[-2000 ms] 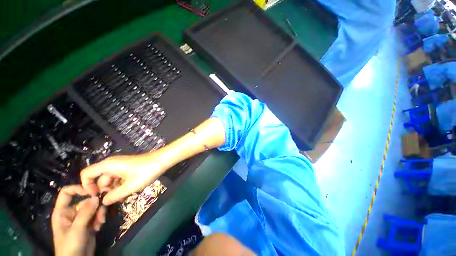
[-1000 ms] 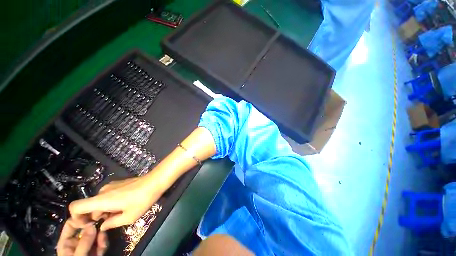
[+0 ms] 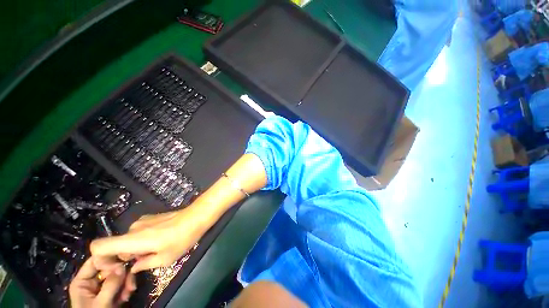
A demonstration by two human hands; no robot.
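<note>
My left hand (image 3: pixel 103 284) and my right hand (image 3: pixel 150 242) meet over the near part of the divided black parts tray (image 3: pixel 226 123). Their fingertips pinch a small dark piece, mostly hidden by the fingers, likely a black plastic housing. Glossy black housings (image 3: pixel 63 204) lie jumbled in the left compartment. A heap of gold-coloured metal pins (image 3: pixel 168 274) lies at its near edge, partly behind my right hand. Assembled pieces (image 3: pixel 147 135) lie in close rows in the right compartment.
An empty two-compartment tray (image 3: pixel 355 93) lies to the right, over a cardboard box (image 3: pixel 400 147). A red-edged dark item (image 3: pixel 201 21) lies on the green surface. Another person's blue sleeve (image 3: pixel 415 39) is at the top. Blue stools (image 3: pixel 502 264) stand far right.
Both hands stay together at the small piece throughout. The view has shifted, so the trays sit slightly differently in the picture. The rows of assembled pieces look the same.
</note>
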